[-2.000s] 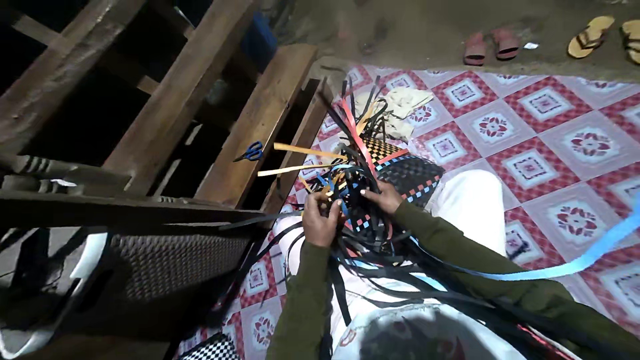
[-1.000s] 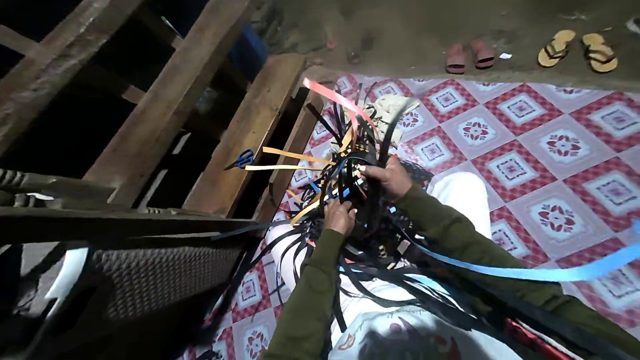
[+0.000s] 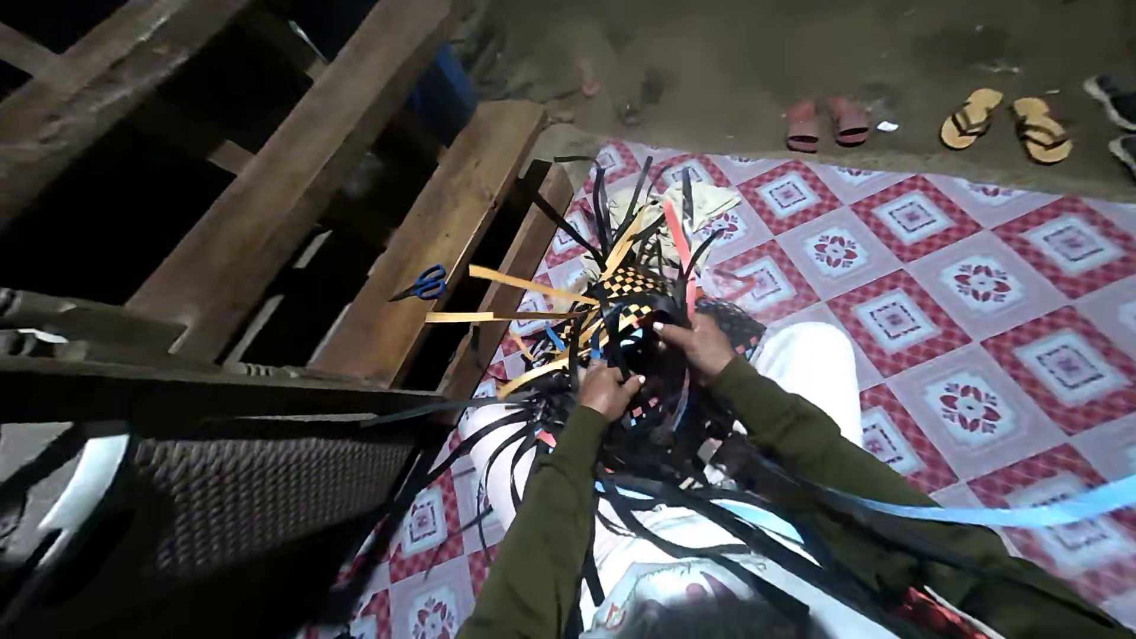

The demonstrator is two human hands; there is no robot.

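A partly woven piece of black and yellow-orange checkered strips (image 3: 632,284) lies over my lap, with many loose black strips fanning from it. My left hand (image 3: 609,390) grips black strips at its lower edge, fingers curled. To the right, my right hand (image 3: 701,344) pinches a black strip between thumb and fingers. Two yellow-orange strips (image 3: 519,282) stick out to the left, and a red-pink strip (image 3: 678,235) points up past my right hand. A long light blue strip (image 3: 985,513) runs off to the right across my sleeve. The strip ends under my fingers are hidden.
Blue-handled scissors (image 3: 430,282) lie on a wooden plank (image 3: 444,209) at the left, beside a slatted wooden frame. A red and white patterned mat (image 3: 967,284) spreads under me. Dark red slippers (image 3: 802,126) and yellow flip-flops (image 3: 972,118) sit beyond it. Pale cloth (image 3: 707,204) lies past the weaving.
My hands have shifted among the strips. The red-pink strip, which leaned to the upper left one second ago, now stands nearly upright. More of the yellow and black checkered weave shows.
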